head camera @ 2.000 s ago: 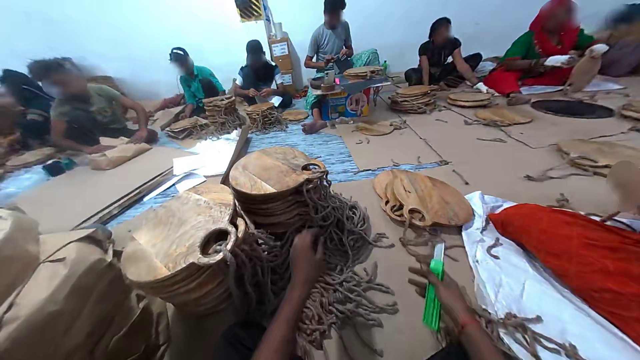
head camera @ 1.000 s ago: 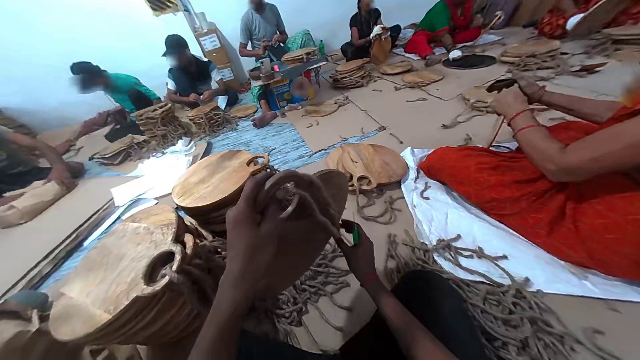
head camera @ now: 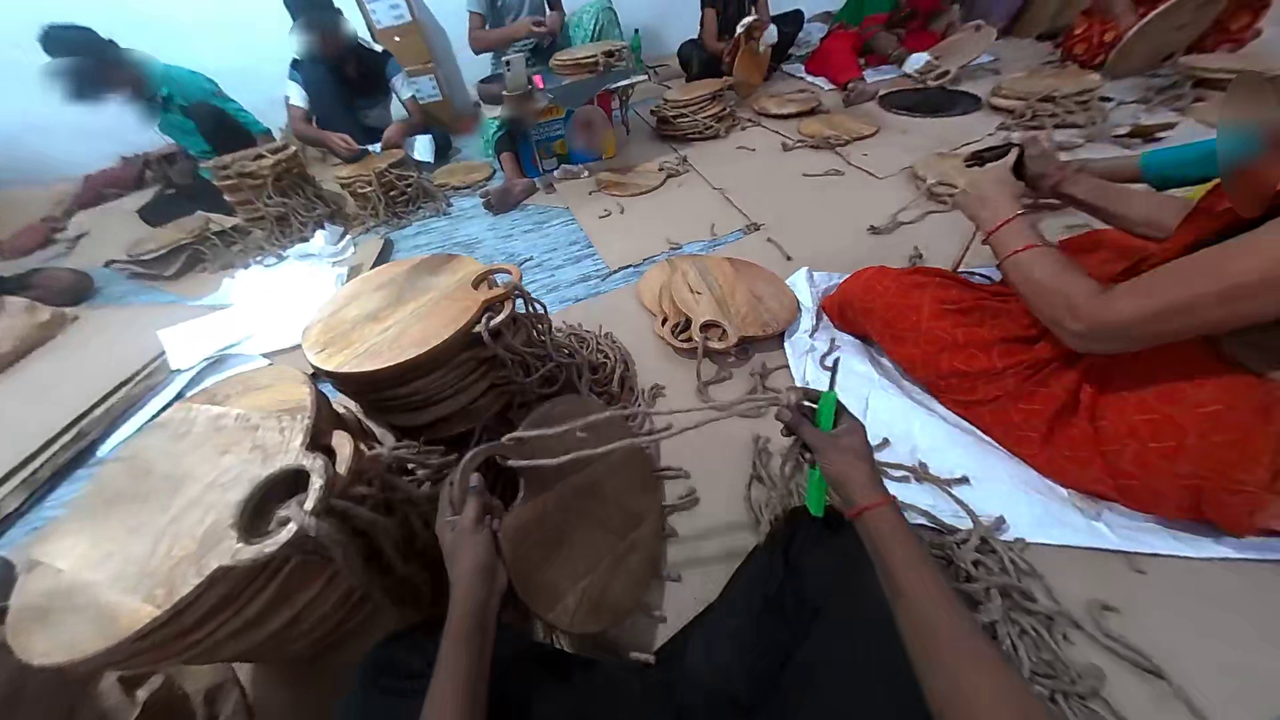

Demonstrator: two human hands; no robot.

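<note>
My left hand [head camera: 472,540] grips the ring handle of a round wooden board [head camera: 585,520], which is tilted on edge just over my lap. From that handle a jute cord [head camera: 650,425] stretches taut to my right hand [head camera: 835,450]. The right fingers pinch the cord's end and also hold a green-handled utility knife [head camera: 820,455], its blade pointing up. Left of the board stand two stacks of round wooden boards, a farther one [head camera: 400,310] and a nearer one [head camera: 150,510], with cords hanging from their ring handles.
A few more boards [head camera: 745,295] lie ahead on the cardboard floor. Loose cord pieces [head camera: 1010,600] are heaped at the right. Close on the right, a co-worker in red cloth [head camera: 1040,390] sits by a white sheet [head camera: 910,400]. Other people sit among stacks farther back.
Two seconds ago my left hand was at the cords beside the stack. It has since taken hold of a board, and my right hand has moved away from it, drawing the cord taut. The view has swung right.
</note>
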